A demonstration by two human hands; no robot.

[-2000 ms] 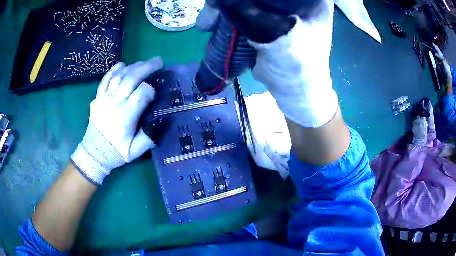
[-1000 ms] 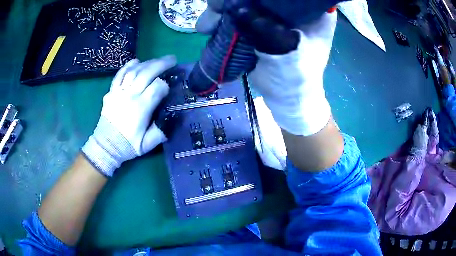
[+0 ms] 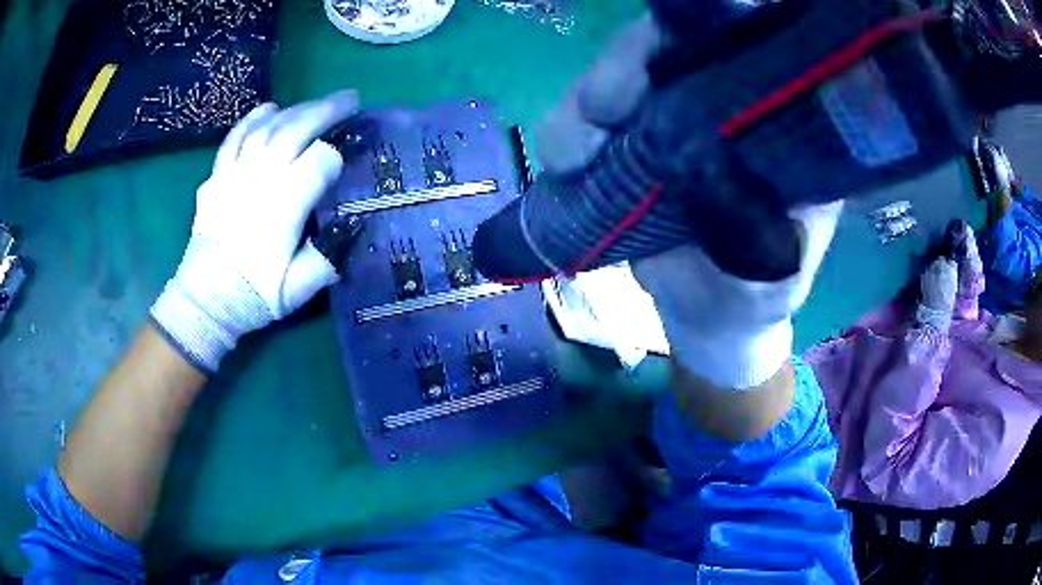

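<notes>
My right hand (image 3: 731,309), in a white glove, is shut on a large dark electric screwdriver (image 3: 640,194) with red lines. Its nose is beside the middle row's right-hand power transistor (image 3: 459,263); the exact tip is hidden. My left hand (image 3: 254,223), in a white glove, rests on the left edge of the dark blue cover plate (image 3: 457,337), its fingertips partly hidden. Three slots in the plate show silver heat sinks (image 3: 463,403), each with two black transistors above it.
A black screw tray (image 3: 114,143) with a yellow strip (image 3: 91,109) lies upper left. A round white dish (image 3: 389,17) of small parts is at the top. White cloth (image 3: 611,314) lies right of the plate. A person in pink (image 3: 914,411) is at the right.
The screwdriver and my right hand have moved from the top row down to the middle row's right side. The top row now shows fully. My left hand has stayed at the plate's edge.
</notes>
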